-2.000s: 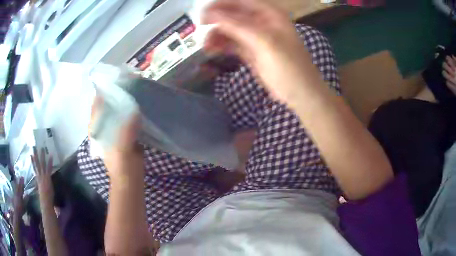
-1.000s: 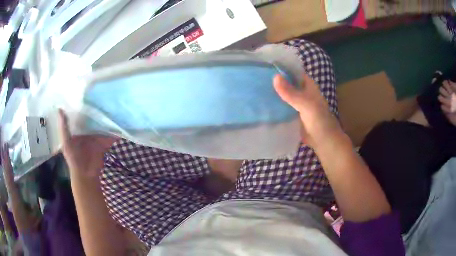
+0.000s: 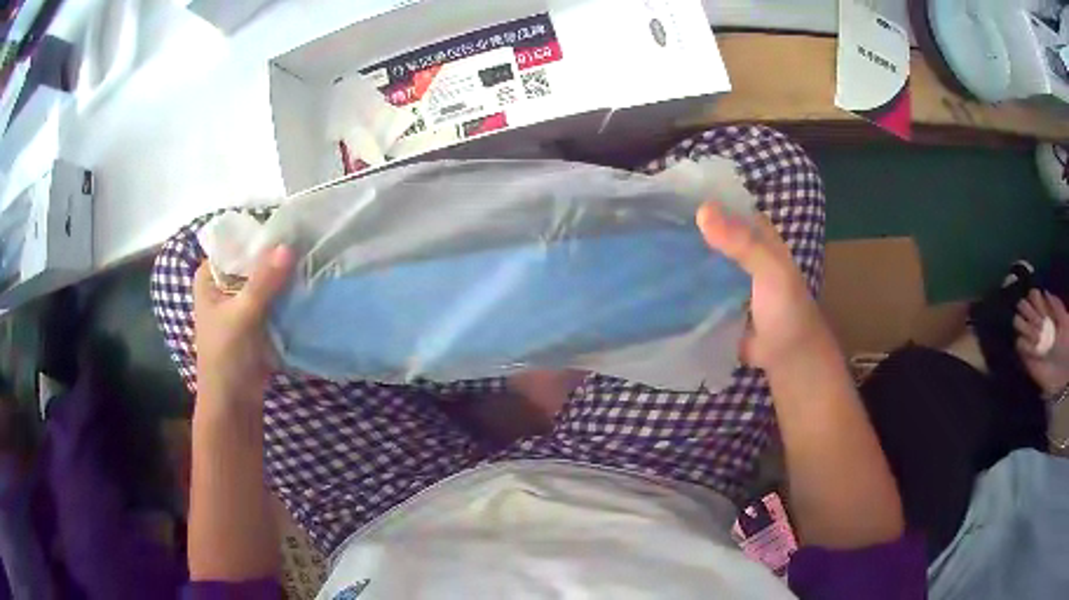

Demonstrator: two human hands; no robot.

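A mirror dash cam [image 3: 528,301] with its blue-tinted glass face up lies inside a milky translucent protective sleeve [image 3: 469,199]. It is held level over the checkered lap. My left hand [image 3: 240,311] grips its left end, with the sleeve's end bunched at the fingers. My right hand [image 3: 768,281] grips its right end, thumb on top. Just beyond it, an open white retail box [image 3: 703,59] stands at the table's edge. A dark red and white printed leaflet [image 3: 469,82] lies inside the box.
White cartons [image 3: 59,234] stand at the left table edge. A folded leaflet with a red corner [image 3: 873,65] hangs over the wooden edge at the right. A cardboard piece [image 3: 873,287] is below. A seated person's hand [image 3: 1043,340] shows at far right.
The sleeved mirror has come lower and more level, now between both hands. My left hand has moved right and grips the sleeve's end. The view has shifted, showing more of the box and leaflet.
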